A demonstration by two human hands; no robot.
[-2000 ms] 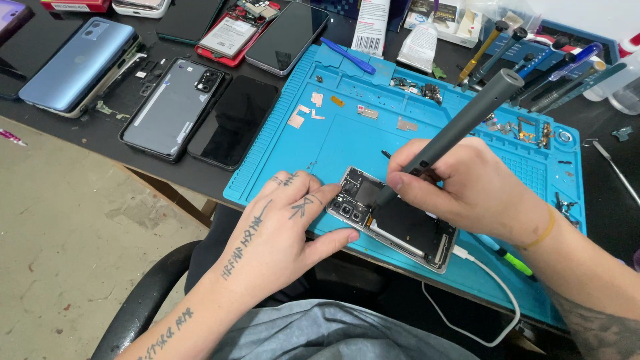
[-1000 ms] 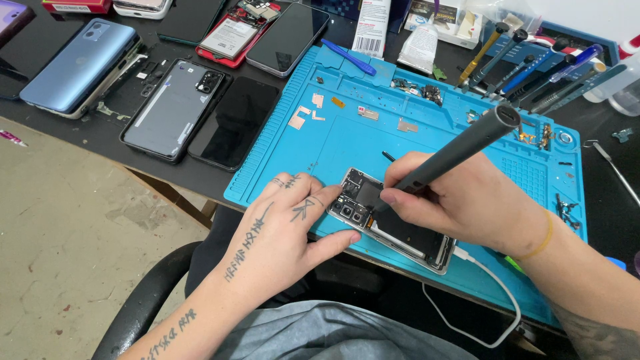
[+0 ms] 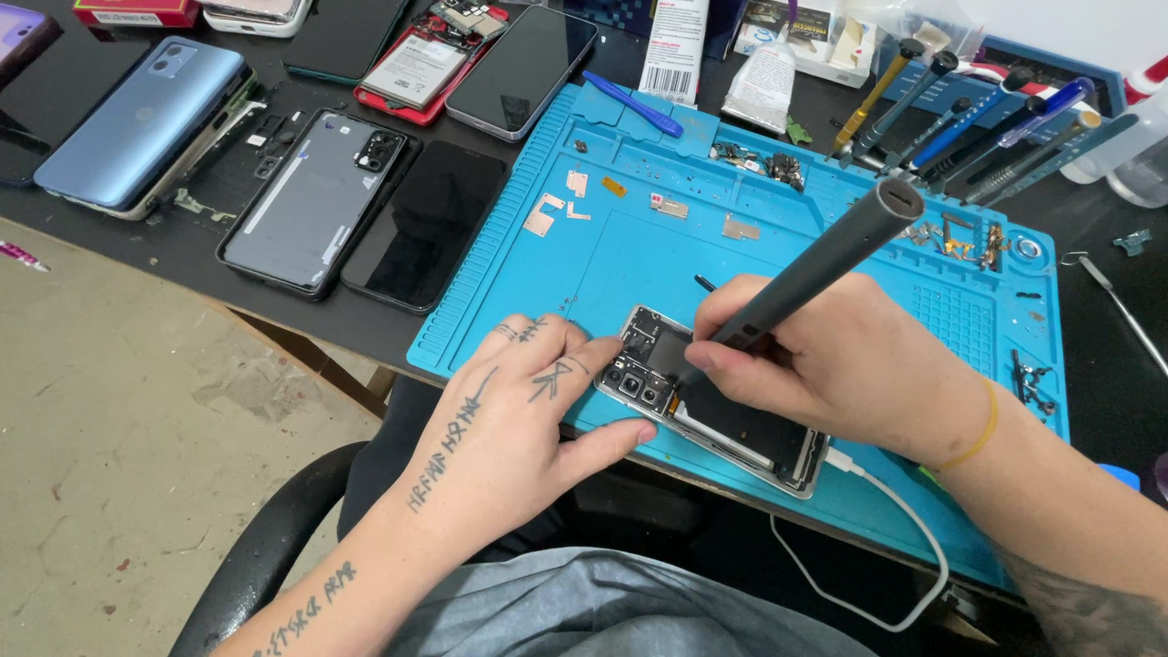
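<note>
An opened smartphone (image 3: 639, 351) lies face down near the front edge of the blue silicone repair mat (image 3: 630, 255), its cameras and inner parts showing and a white cable (image 3: 894, 502) plugged into its right end. My right hand (image 3: 803, 365) grips a dark grey pen-shaped electric screwdriver (image 3: 821, 260), tilted over the phone; its tip is hidden behind my fingers. My left hand (image 3: 520, 411) steadies the phone's camera end, thumb along the lower edge and fingers at the left side, holding it against the mat. Small metal shield plates (image 3: 540, 214) lie behind on the mat.
Several phones stand at the left, among them a blue one (image 3: 146, 123) and a grey back cover (image 3: 315, 205). A blue plastic pry tool (image 3: 634, 105) rests on the mat's back edge. Upright screwdrivers (image 3: 876, 96) stand at the back right, near trays of small parts (image 3: 958, 242).
The screwdriver leans at a slightly different angle than two seconds ago, with my right hand still around it. My left hand has stayed at the phone's camera end.
</note>
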